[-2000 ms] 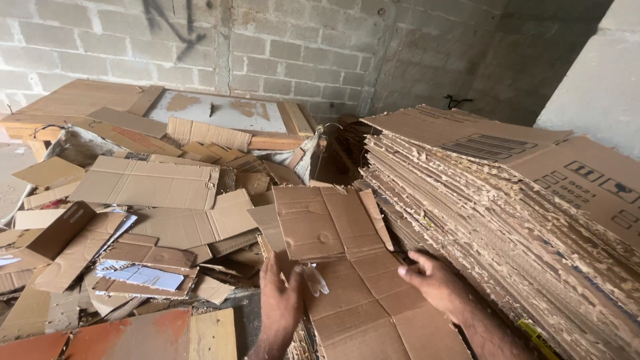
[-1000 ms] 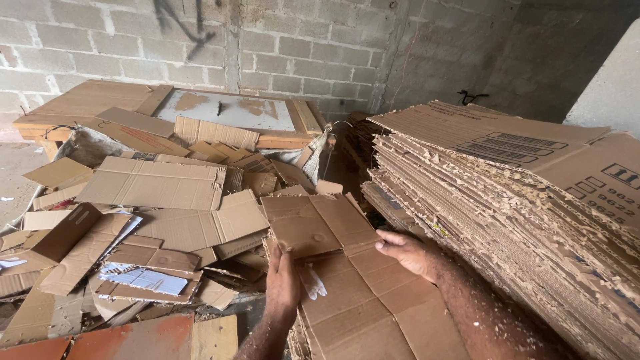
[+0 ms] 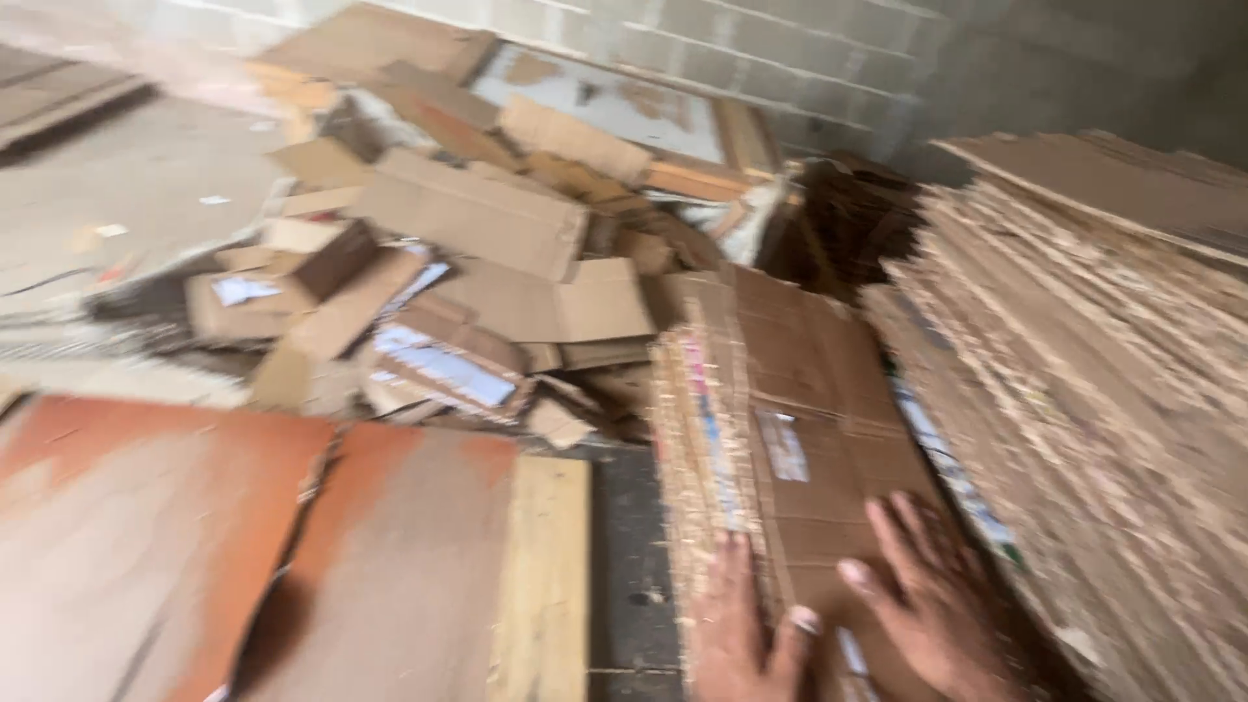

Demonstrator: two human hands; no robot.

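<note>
A stack of flattened cardboard (image 3: 829,390) with ragged edges rises near the lower right of the head view, a strip of clear tape on its top sheet. Against the stack's left side and top edge rests my left hand (image 3: 741,619), fingers pointing away from me. My right hand (image 3: 921,590) lies on the top sheet with its fingers spread. Neither hand is closed around anything that I can make out. The picture is blurred, and the wrists are cut off by the lower frame edge.
A taller stack of torn-edged cardboard (image 3: 1082,361) stands at the right. Loose cardboard pieces (image 3: 478,210) are heaped at the centre left. An orange-stained board (image 3: 390,546) with a wooden strip (image 3: 541,575) lies at the lower left. Behind is a block wall (image 3: 702,44).
The view has swung left and down. My right hand has come off the far right part of the top sheet and lies nearer my left hand; both are lower on the stack.
</note>
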